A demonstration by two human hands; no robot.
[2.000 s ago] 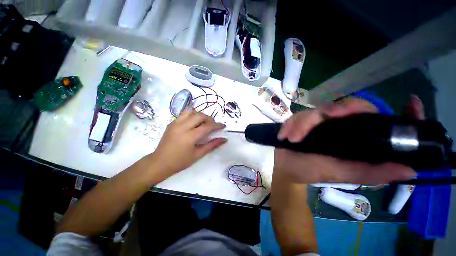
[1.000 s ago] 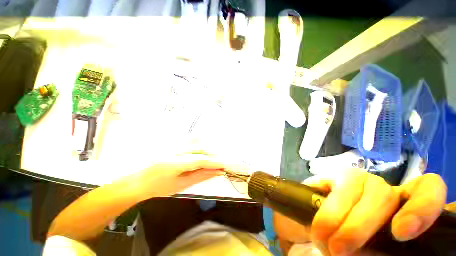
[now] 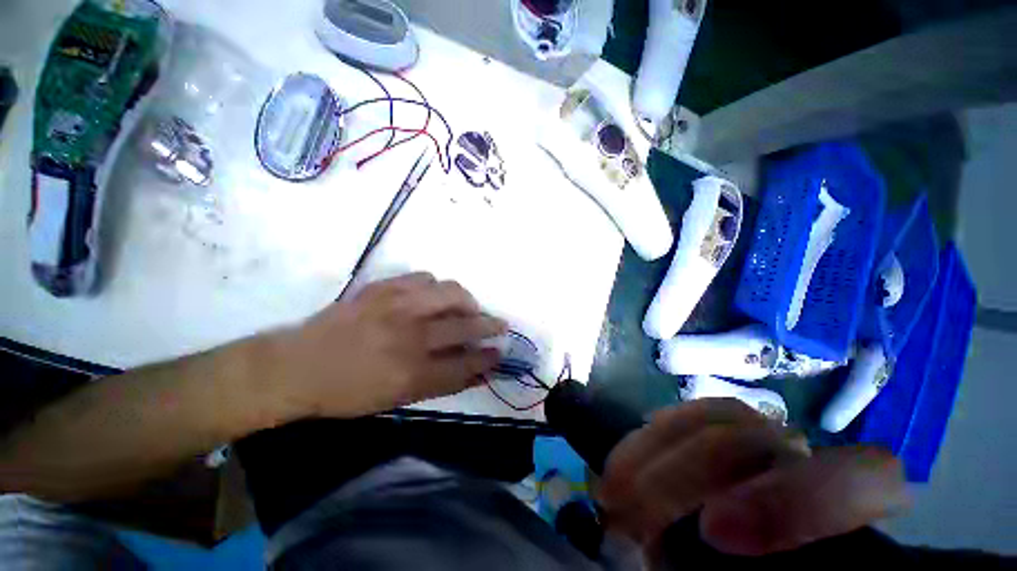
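Observation:
My left hand [image 3: 407, 344] is at the front edge of the white sheet, its fingers on an oval head part [image 3: 516, 355] with red and black wires. My right hand [image 3: 736, 474] is shut around the black electric screwdriver [image 3: 591, 422]; its front end meets the oval part beside my left fingertips. The bit tip is too blurred to tell whether it sits in a screw. Two more oval head parts lie farther back, one grey-silver [image 3: 299, 126] and one in a white rim [image 3: 370, 31]. Dark tweezers [image 3: 390, 214] lie behind my left hand.
An open handset with a green board [image 3: 95, 84] lies at left. Small chromed parts [image 3: 480, 160] lie behind the tweezers, others [image 3: 182, 152] at left. White housings [image 3: 697, 259] lie at right, before blue baskets [image 3: 769, 262]. A pale bar [image 3: 848, 89] crosses the upper right.
Since two seconds ago, both hands and the screwdriver have moved from the middle of the sheet to the wired oval part at its front edge. The view has shifted and the overexposure is gone.

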